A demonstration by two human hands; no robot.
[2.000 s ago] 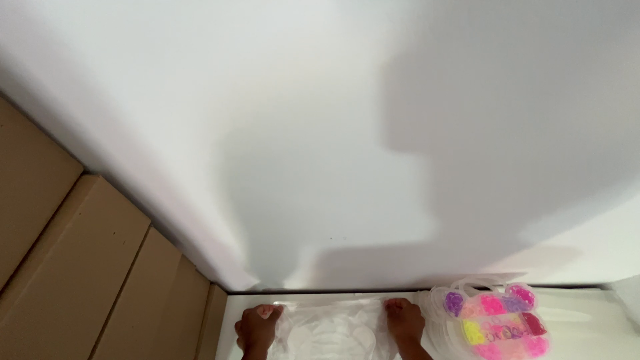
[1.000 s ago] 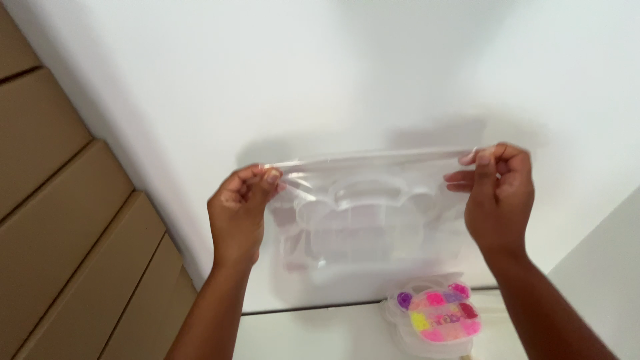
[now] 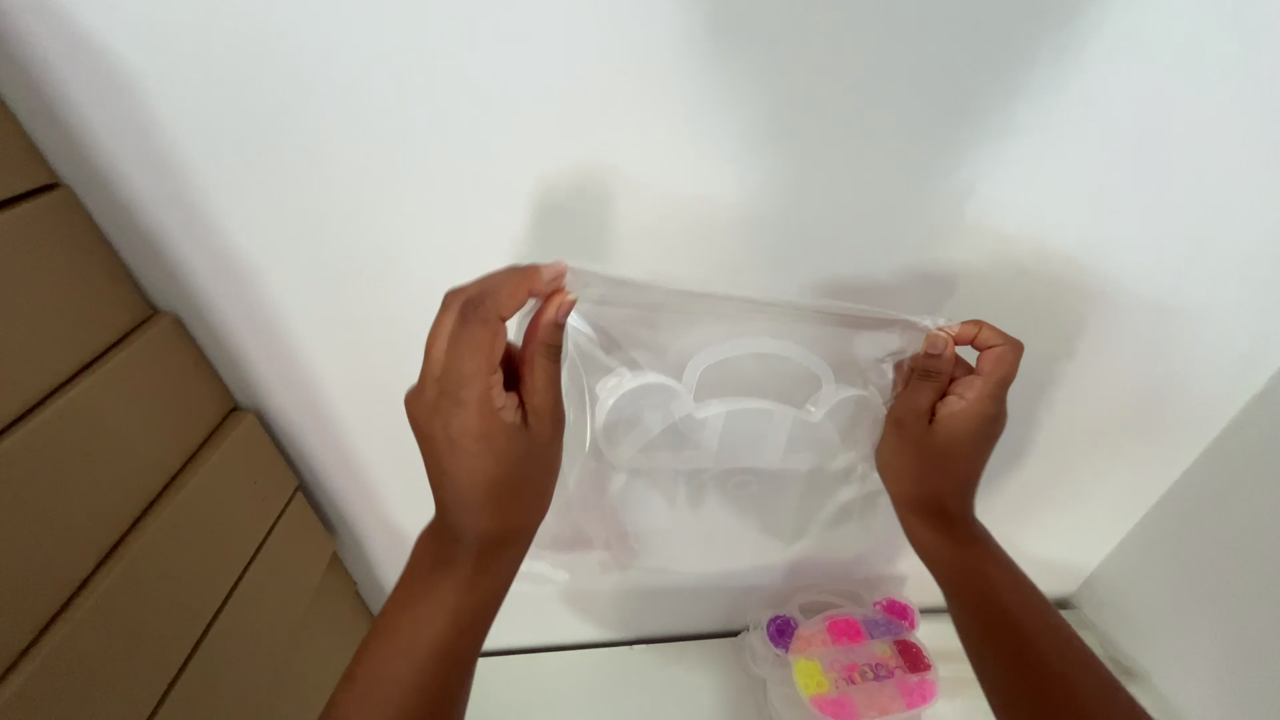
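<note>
My left hand (image 3: 500,390) pinches the upper left corner of a clear plastic bag (image 3: 640,300) between thumb and fingers. The upper right corner of the bag is pinched in my right hand (image 3: 945,400). Stretched between them, the bag holds a translucent bear-shaped plastic case (image 3: 730,440) with rounded ears and an arched handle. Below, on a white surface, lies a similar bear-shaped case with colored contents (image 3: 860,665), pink, yellow, purple and red, in its compartments.
Brown cardboard boxes (image 3: 120,470) stand in a row along the left side. A white wall (image 3: 400,130) rises behind my hands, and another pale panel (image 3: 1200,560) is at the right. The white surface (image 3: 600,685) runs along the bottom.
Both hands have come up from low by the white surface, raising the clear bag with the translucent case in front of the wall. The colored case remains on the surface.
</note>
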